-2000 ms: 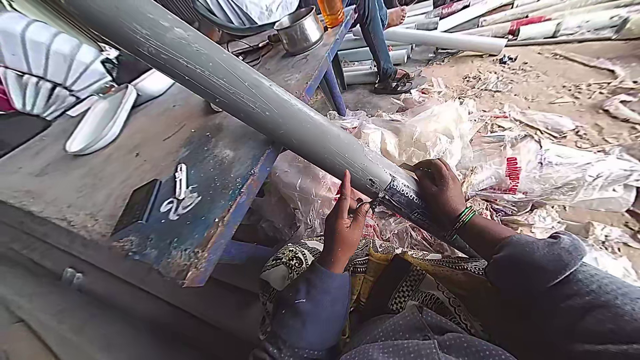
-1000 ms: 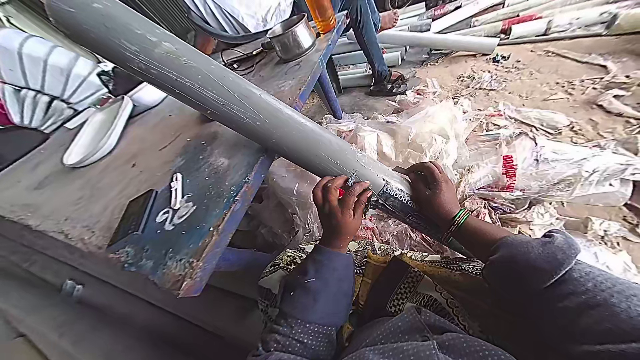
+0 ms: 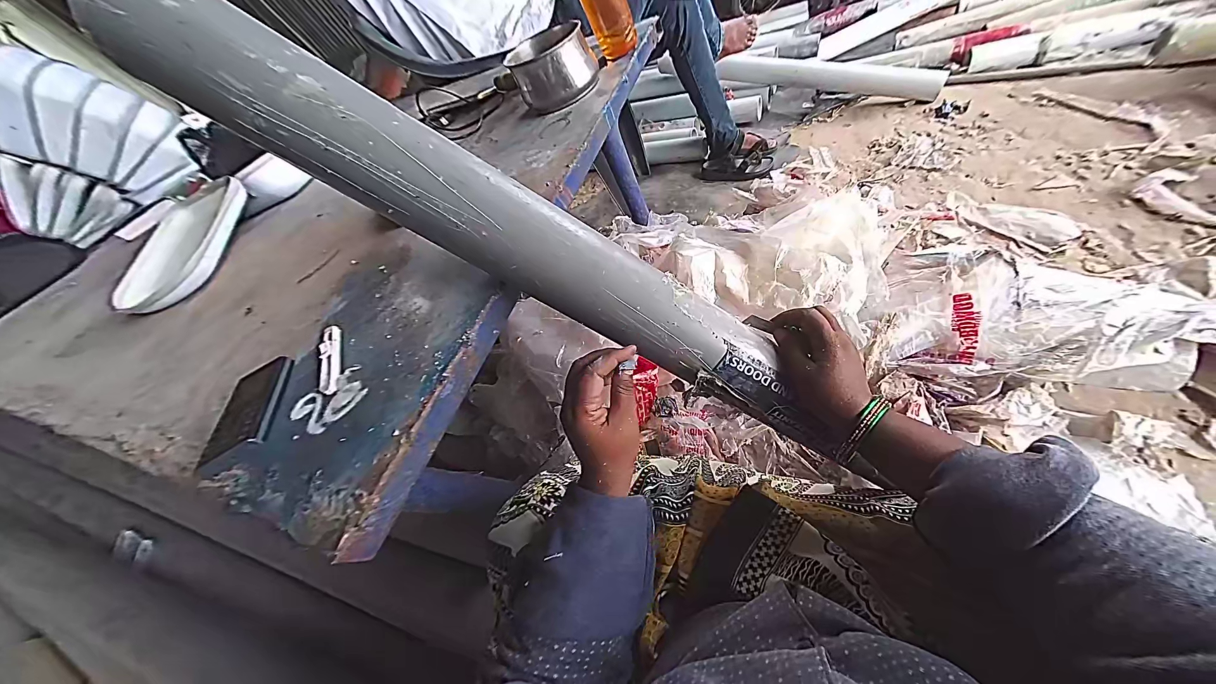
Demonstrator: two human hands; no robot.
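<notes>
A long grey plastic pipe (image 3: 456, 204) slants from the upper left down to my lap, lying across the blue bench. Near its lower end a dark printed film or label (image 3: 755, 375) clings to the surface. My right hand (image 3: 822, 375), with green and dark bangles at the wrist, rests on the pipe beside that film, its fingers bent; whether it pinches something there is hard to see. Just left of the pipe, my left hand (image 3: 604, 418) is raised with thumb and forefinger pinched on a small pale scrap (image 3: 628, 363).
On the worn bench (image 3: 418, 418) lie a dark flat phone-like object (image 3: 247, 408), a white cord (image 3: 328, 389) and a white dish (image 3: 180, 247). A steel saucepan (image 3: 553, 68) stands farther back. Crumpled plastic wrap (image 3: 788, 256) covers the ground. A person's sandalled foot (image 3: 741, 157) is near stacked pipes (image 3: 836, 76).
My left hand was on the pipe at the film's edge a second ago and is now off it, to the left. My right hand stays near the same place on the pipe.
</notes>
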